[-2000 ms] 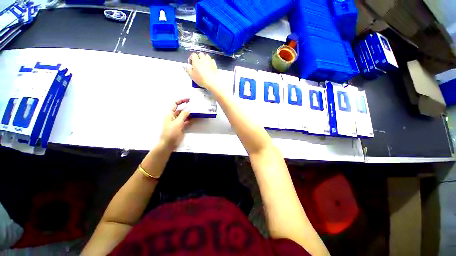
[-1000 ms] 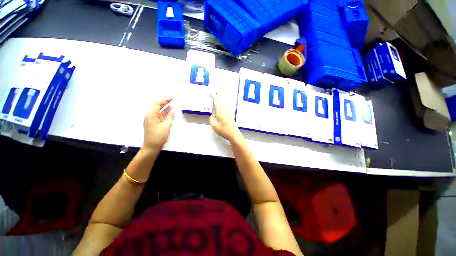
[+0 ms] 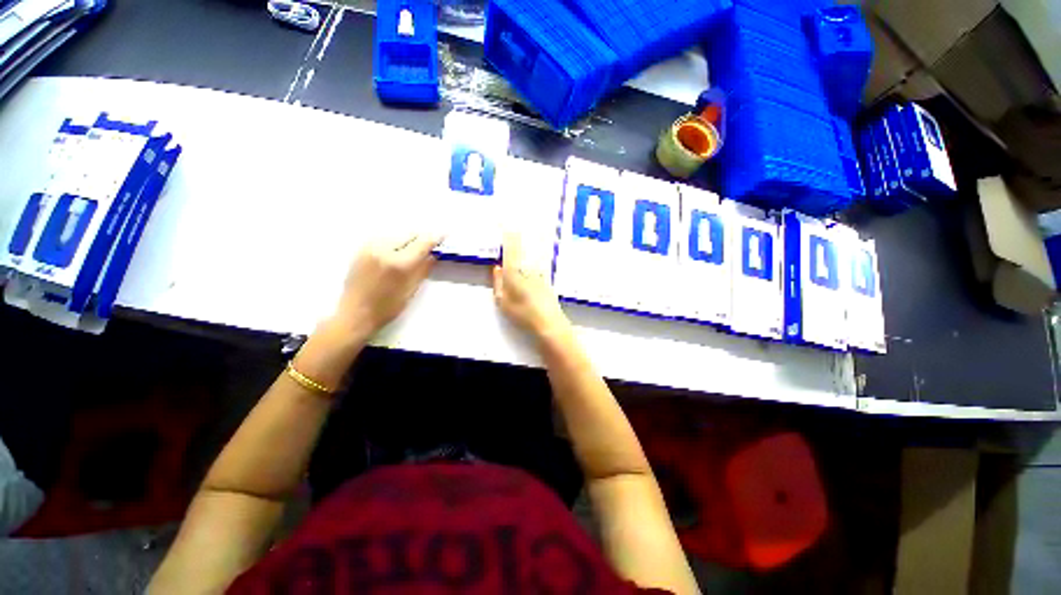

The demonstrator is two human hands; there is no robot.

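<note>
A white retail box (image 3: 474,200) with a blue-edged window lies flat on the white board, its near end towards me. My left hand (image 3: 390,279) has its fingertips at the box's near left corner. My right hand (image 3: 520,288) touches the near right corner, fingers along the side. Both hands hold the box between them at its near end. The fingertips partly hide the corners. A row of similar boxes (image 3: 652,273) lies to the right, one turned with its blue side up.
Open cartons (image 3: 72,233) stand at left. Behind the work are a single blue tray (image 3: 406,70), nested tray stacks (image 3: 782,128), a tape roll (image 3: 689,144) and clear film. Blue-sided boxes (image 3: 910,155) and a brown carton (image 3: 1015,246) are at right. Red stools (image 3: 777,497) are below.
The box was under both hands, then lay flat with my left hand off it. Now my left hand has moved right to its near left corner. My right hand stays at the right corner.
</note>
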